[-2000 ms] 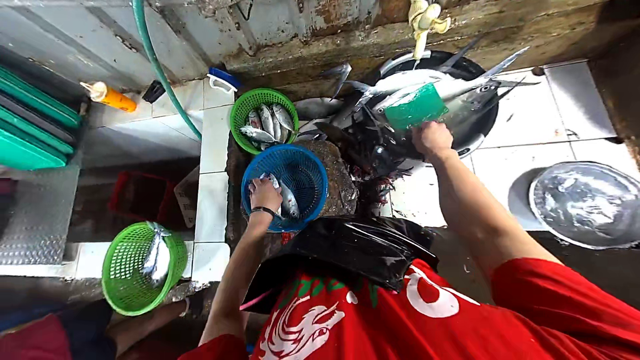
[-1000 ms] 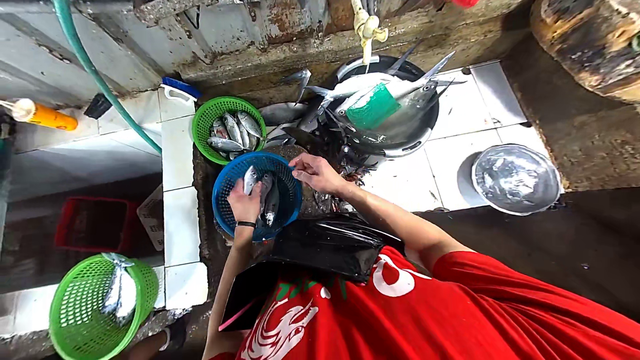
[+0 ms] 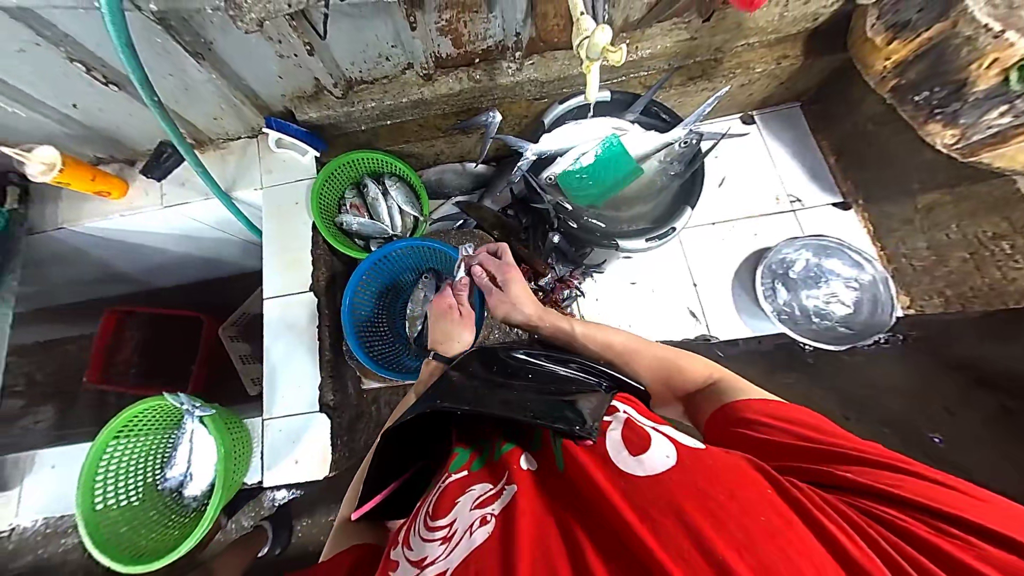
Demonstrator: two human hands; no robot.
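My left hand [image 3: 452, 318] is over the right side of a blue plastic basket [image 3: 370, 352], closed around a small fish [image 3: 465, 261] whose silvery end shows above the fingers. The fingers of my right hand [image 3: 504, 286] pinch at that same end. Another silvery fish [image 3: 420, 306] lies in the basket beside my left hand. Behind it, a round green basket [image 3: 326, 196] holds several small fish. Dark fish scraps with red bits [image 3: 560, 284] lie to the right of my hands. A black basin [image 3: 694, 192] holds large fish, water and a green scrubbing pad [image 3: 600, 171].
A metal bowl [image 3: 826, 292] stands at the right. A tap [image 3: 596, 48] hangs over the basin. At the lower left, another green basket [image 3: 100, 496] holds fish. A red crate [image 3: 100, 352], an orange bottle [image 3: 92, 178], a blue-and-white brush [image 3: 294, 136] and a hose [image 3: 148, 96] are on the left.
My right hand let go of the green pad, left on the fish in the basin, and moved left to meet my left hand. Both hands are now together at the fish. The view has shifted.
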